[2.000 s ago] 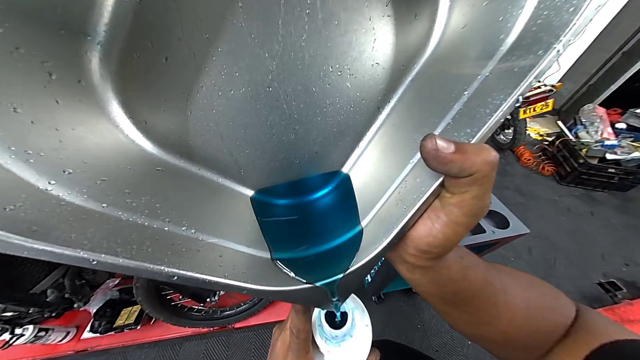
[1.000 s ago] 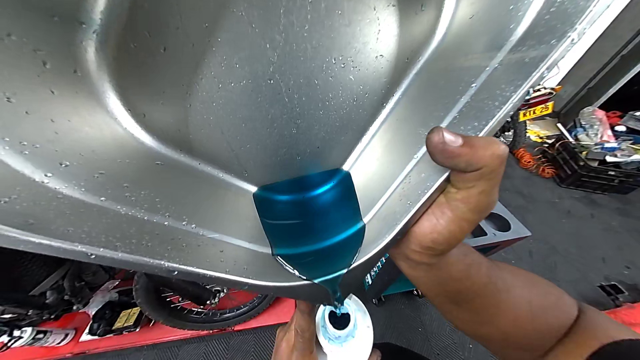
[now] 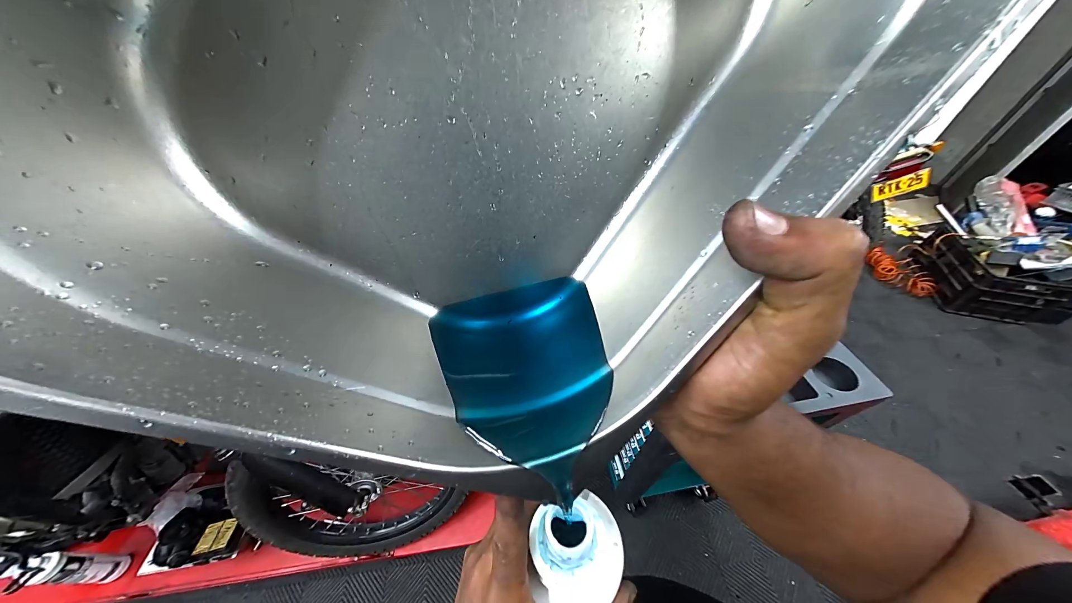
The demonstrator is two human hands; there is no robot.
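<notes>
A large grey metal tray (image 3: 402, 193), wet with droplets, fills the upper view, tilted down toward its near corner. Blue-green liquid (image 3: 523, 360) is pooled in that corner and runs in a thin stream over the rim into the open mouth of a white plastic bottle (image 3: 582, 561). My right hand (image 3: 779, 318) grips the tray's right edge, thumb on the inner face and fingers hidden underneath. Beneath the corner, my left hand (image 3: 501, 561) holds the bottle upright; the tray and the bottle hide part of this hand.
A motorcycle wheel (image 3: 343, 511) stands on a red platform (image 3: 285, 569) at lower left, near a spray can (image 3: 84, 568). Right of the tray are a wheeled tool cart (image 3: 875, 387), an orange coiled hose (image 3: 900, 272) and a black crate (image 3: 997, 289) full of assorted items.
The pool of liquid has kept nearly the same shape while the stream keeps running into the bottle. Both hands hold on as before, with only slight shifts.
</notes>
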